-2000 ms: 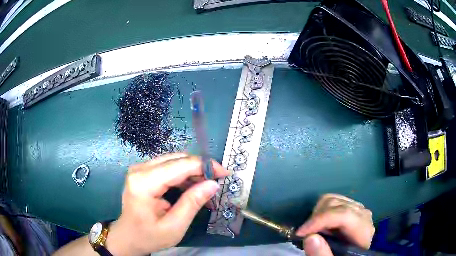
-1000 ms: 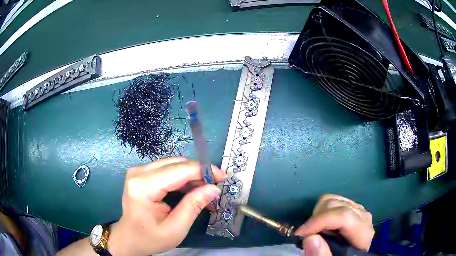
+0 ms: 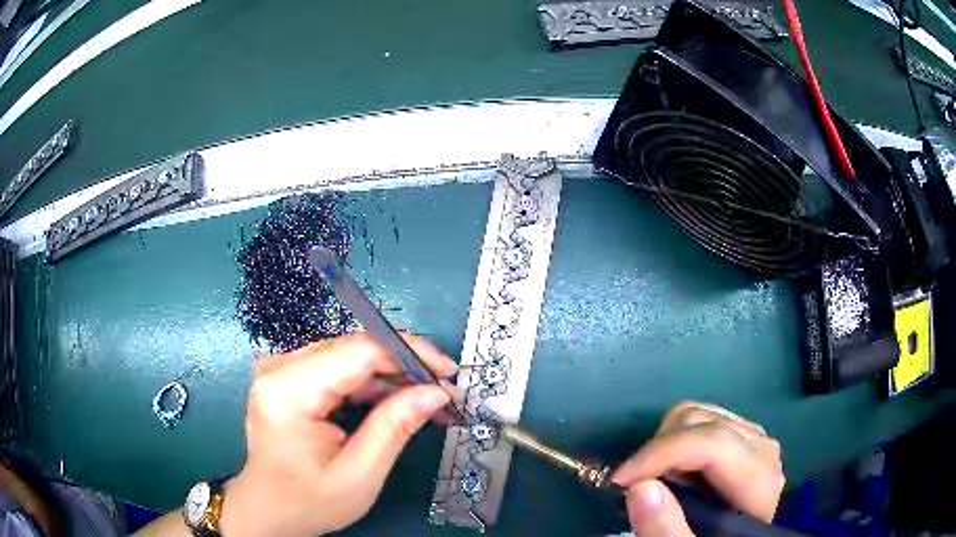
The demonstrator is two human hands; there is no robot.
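Note:
My left hand (image 3: pixel 333 425) holds flat dark tweezers (image 3: pixel 367 315), their tips at the lower part of the fixture strip (image 3: pixel 521 304). My right hand (image 3: pixel 708 470) holds a soldering iron (image 3: pixel 550 451) by its black handle. The iron's tip points left and is close to the tweezer tips, at a small round workpiece (image 3: pixel 481 431) in the second nest from the near end. I cannot tell if the tips touch it. More round workpieces sit along the strip, with thin dark leads at its left edge.
A pile of dark thin pieces (image 3: pixel 288 273) lies left of the strip. A small silver ring (image 3: pixel 170 402) lies at lower left. A black fan (image 3: pixel 723 194) stands right, with a black tray (image 3: pixel 847 315) and yellow sponge (image 3: pixel 913 344). Another strip (image 3: pixel 126 205) leans on the white rail (image 3: pixel 398 131).
The tweezers have tilted, their back end swinging left over the pile. Tweezer and iron tips are now at the second nest. The view has shifted slightly; strips beyond the rail have moved right.

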